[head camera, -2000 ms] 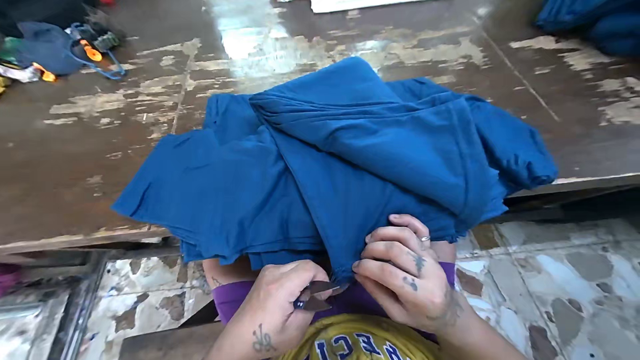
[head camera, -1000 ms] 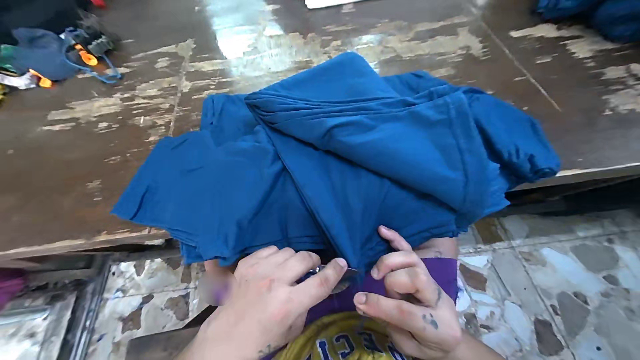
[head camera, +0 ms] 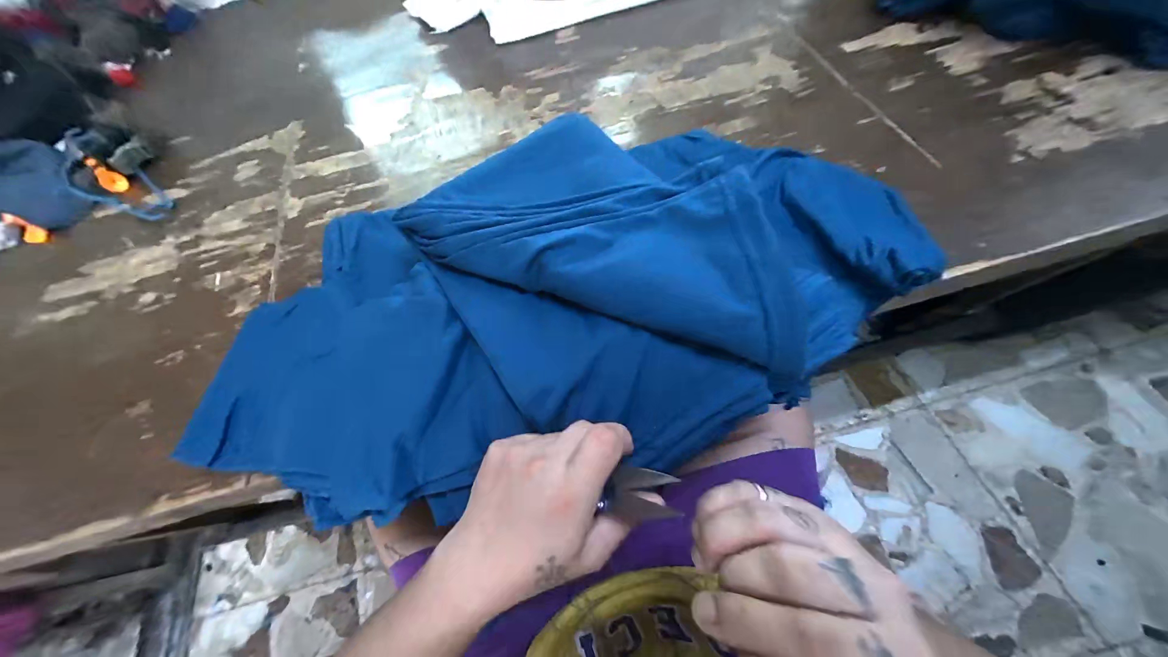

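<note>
A pile of blue fabric pieces (head camera: pixel 584 310) lies over the table's front edge and hangs down toward my lap. My left hand (head camera: pixel 547 502) is closed around small metal snips (head camera: pixel 639 493), whose two pointed blades stand apart and point right, just below the fabric's lower edge. To the right of the blade tips, my right hand (head camera: pixel 785 557) has its fingers curled with the thumb against them, off the blue fabric. Whether something small is pinched in it cannot be seen.
The worn brown wooden table (head camera: pixel 219 237) spans the view. Dark cloth items with orange parts (head camera: pixel 111 176) lie at the left, white material (head camera: pixel 538 14) at the back, and more blue fabric (head camera: pixel 1068 23) at the far right. Below is a stone-patterned floor (head camera: pixel 1031 493).
My right hand has moved away from the fabric's lower edge, down and to the right. The snips' blades, largely covered by my left hand a second ago, now show spread apart.
</note>
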